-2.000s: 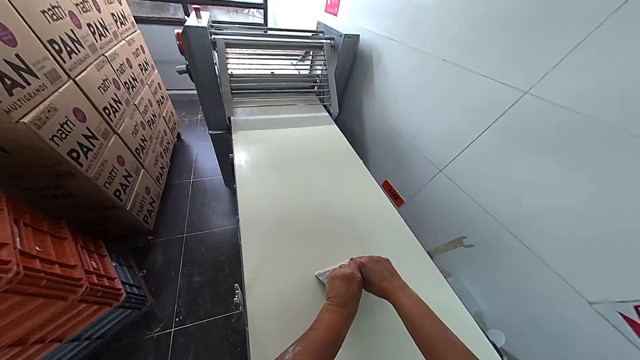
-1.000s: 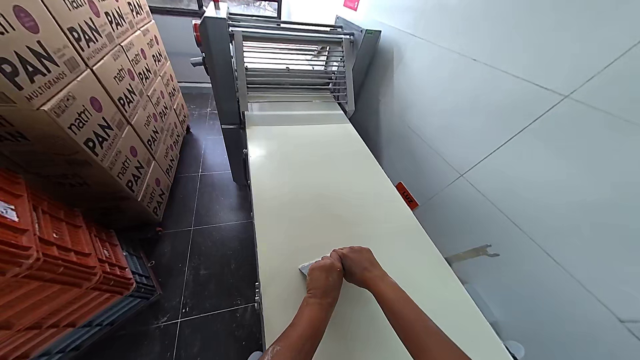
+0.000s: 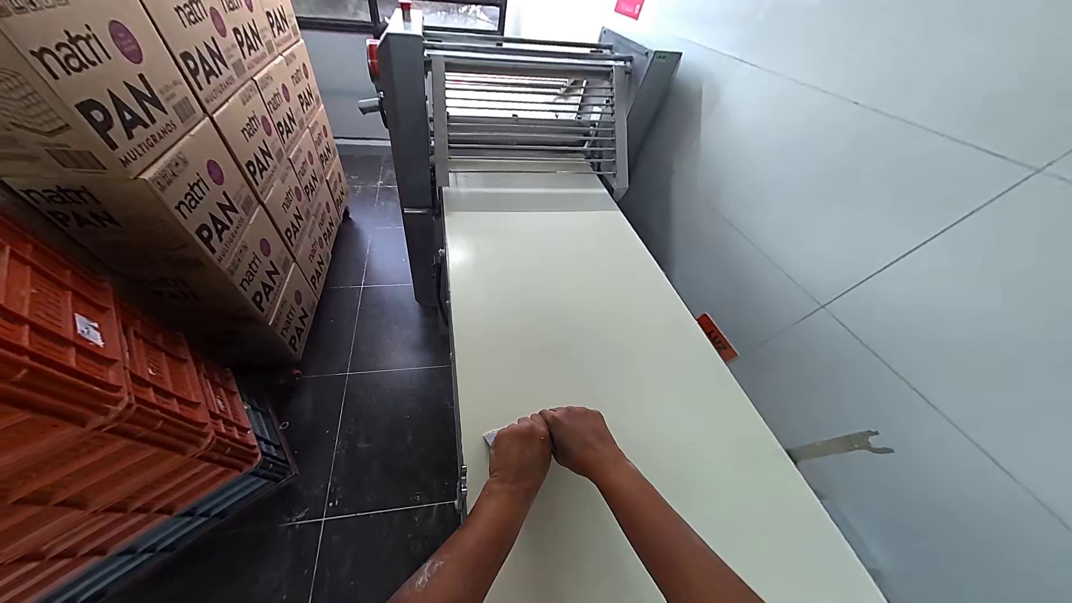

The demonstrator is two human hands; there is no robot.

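Observation:
The long pale belt of a dough sheeter [image 3: 553, 310] runs away from me to its grey metal head with a barred guard [image 3: 528, 109]. My left hand [image 3: 521, 452] is closed on a scraper [image 3: 491, 436], whose pale blade corner shows at the left of the fist, low over the belt near its left edge. My right hand [image 3: 580, 437] is curled and presses against the left hand's knuckles. Whether its fingers also hold part of the scraper is hidden. Most of the scraper lies under the hands.
Stacked cardboard boxes [image 3: 226, 193] and orange plastic crates [image 3: 159, 377] stand at the left, beyond a strip of dark tiled floor [image 3: 385, 419]. A light tiled wall [image 3: 879, 251] runs along the belt's right side, with an orange sign [image 3: 717, 337] and a forked metal piece [image 3: 842, 445] beside the belt.
Both hands, together with the scraper, have moved left across the belt toward its left edge. The view has shifted somewhat.

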